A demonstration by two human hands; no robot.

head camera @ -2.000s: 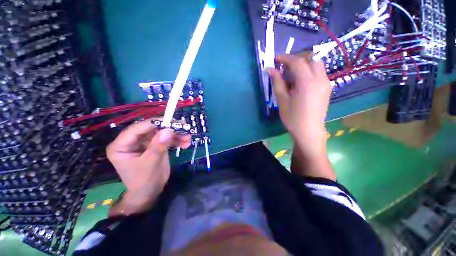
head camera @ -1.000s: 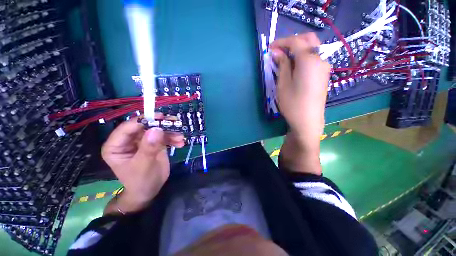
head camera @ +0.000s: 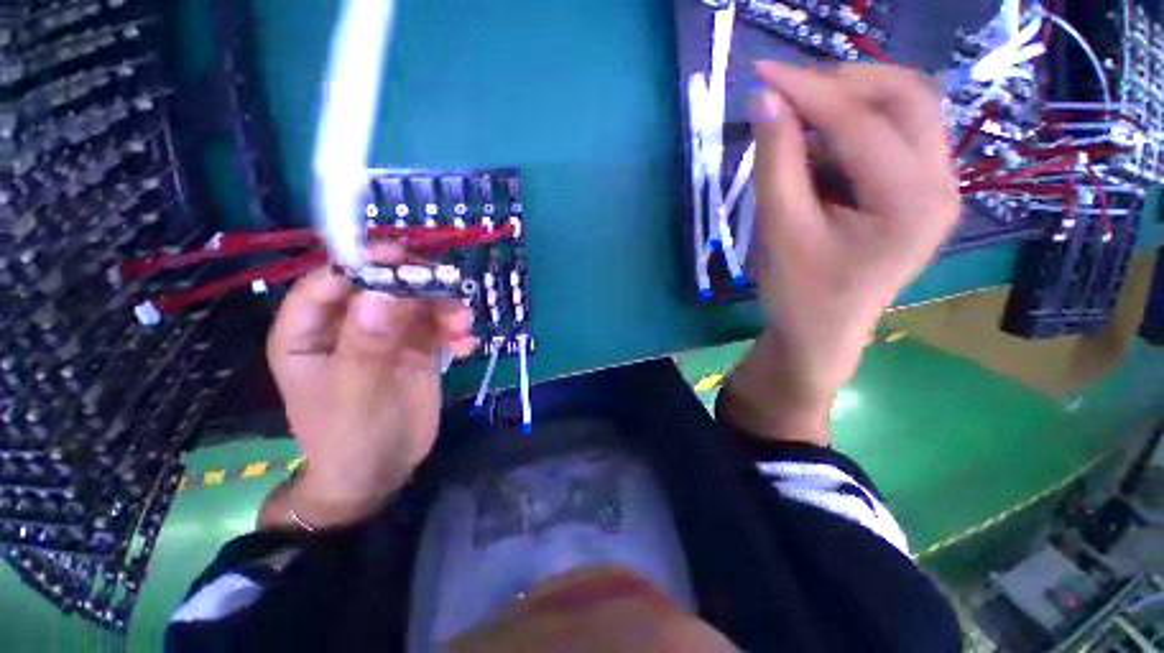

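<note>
My left hand (head camera: 364,357) holds a small single board (head camera: 411,276) between thumb and fingers, above a circuit board panel (head camera: 494,262). A white cable (head camera: 347,115) rises from the board's left end, blurred and cut off by the top edge. Red cables (head camera: 294,240) lie across the panel, with white plugs towards the left. Short white cables with blue ends hang from the panel's near edge. My right hand (head camera: 772,96) is raised over the black tray, thumb and forefinger near each other. Whether anything is between them cannot be told. Loose white cables (head camera: 705,191) lie beside it on the tray.
A large stack of panels (head camera: 77,281) fills the left side. The black tray (head camera: 689,77) on the green mat holds wired panels (head camera: 1034,140) at the right. A slotted black rack (head camera: 1070,287) is at the mat's right edge. Green floor with yellow-black tape shows below.
My right hand has lifted off the loose white cables and moved right. My left hand stays on the small board, and its white cable leans further left than two seconds ago.
</note>
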